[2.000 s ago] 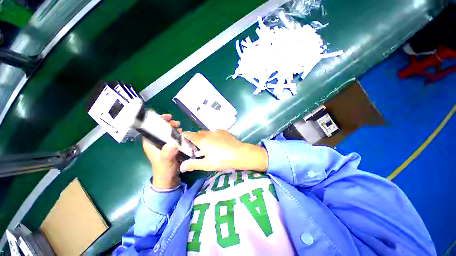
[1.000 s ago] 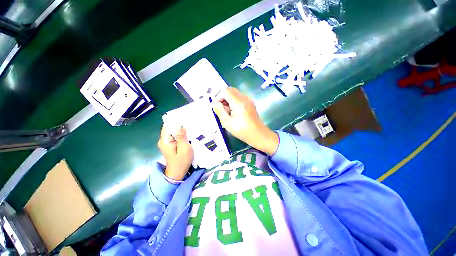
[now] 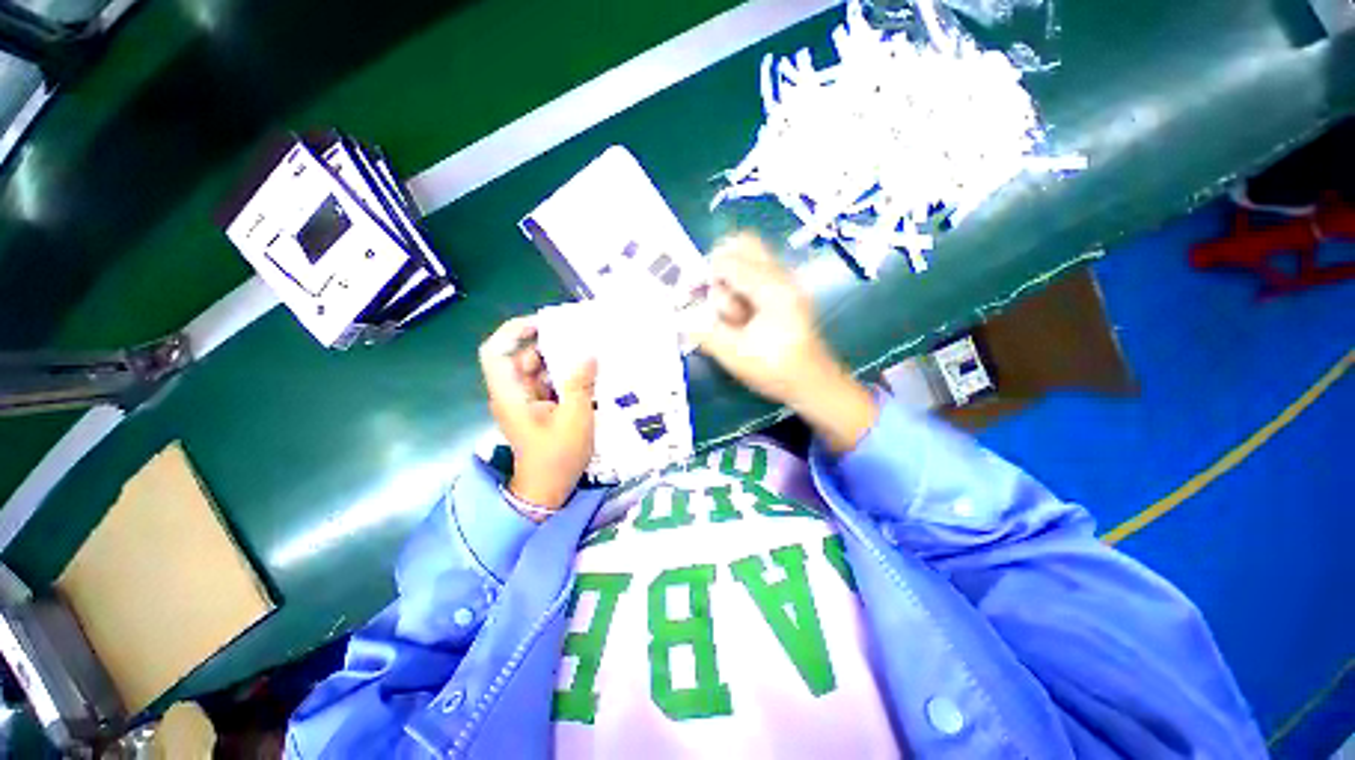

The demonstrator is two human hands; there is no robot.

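Observation:
A white retail box (image 3: 636,389) with small dark marks is in front of my chest. My left hand (image 3: 544,408) grips its left side, thumb on the white face. My right hand (image 3: 761,319) is blurred at the box's upper right; its fingertips are pinched together by the box edge, and whether they hold a flap or a strip cannot be told. A waiting box (image 3: 617,223) lies on the green belt just beyond, partly covered by the held box. The finished boxes (image 3: 330,245) stand fanned at the left, a black square picture on top.
A tangled heap of white strips (image 3: 907,141) lies on the right, with a clear plastic bag (image 3: 1025,21) behind. A metal rail (image 3: 595,97) crosses the belt. A brown cardboard sheet (image 3: 167,579) is far left. An open brown carton (image 3: 1063,349) sits below the belt edge, right, with a printed box (image 3: 963,368).
Since two seconds ago, my left hand has left the finished stack and a white-faced box is now held at my chest. In the last second, my right hand has shifted slightly right.

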